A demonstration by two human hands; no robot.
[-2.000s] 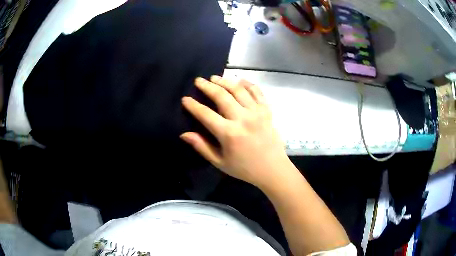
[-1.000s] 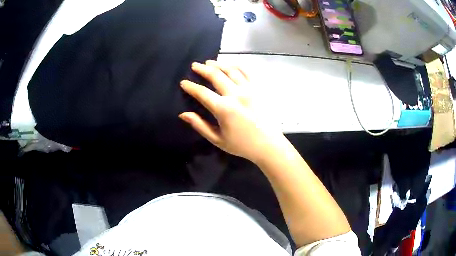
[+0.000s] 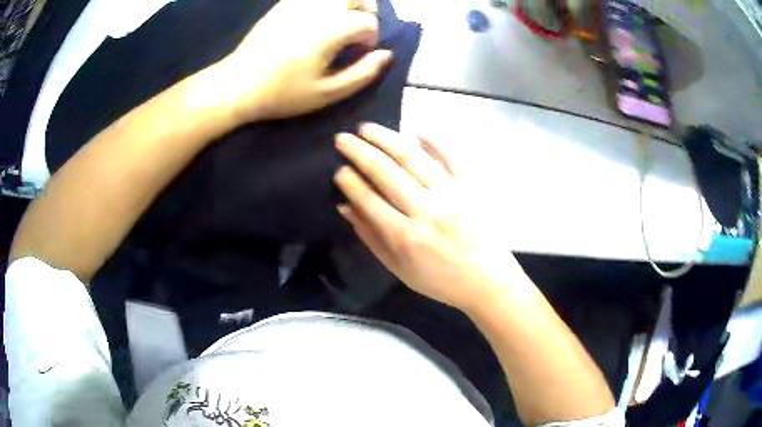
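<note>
A large black cloth panel (image 3: 251, 171) lies on the white table and hangs over the front edge towards my lap. My left hand (image 3: 305, 62) lies over its upper part, near the top of the picture. The left thumb points right across the cloth; its other fingers are bent and partly cut off by the top edge, so I cannot tell whether they pinch cloth. My right hand (image 3: 418, 217) rests palm down with fingers slightly spread, fingertips on the cloth's right part, the rest over the white table edge. The needle area is not visible.
A lit smartphone (image 3: 639, 67) lies at the upper right, with red and orange scissor handles (image 3: 543, 21) left of it. A small blue round thing (image 3: 477, 21) is further left. A pale cord (image 3: 647, 225) loops over the front edge. Black cloth (image 3: 718, 179) lies at the right.
My left forearm and hand have come in from the left onto the upper cloth. My right hand stays on the cloth, with its fingers closer together. The view has shifted slightly.
</note>
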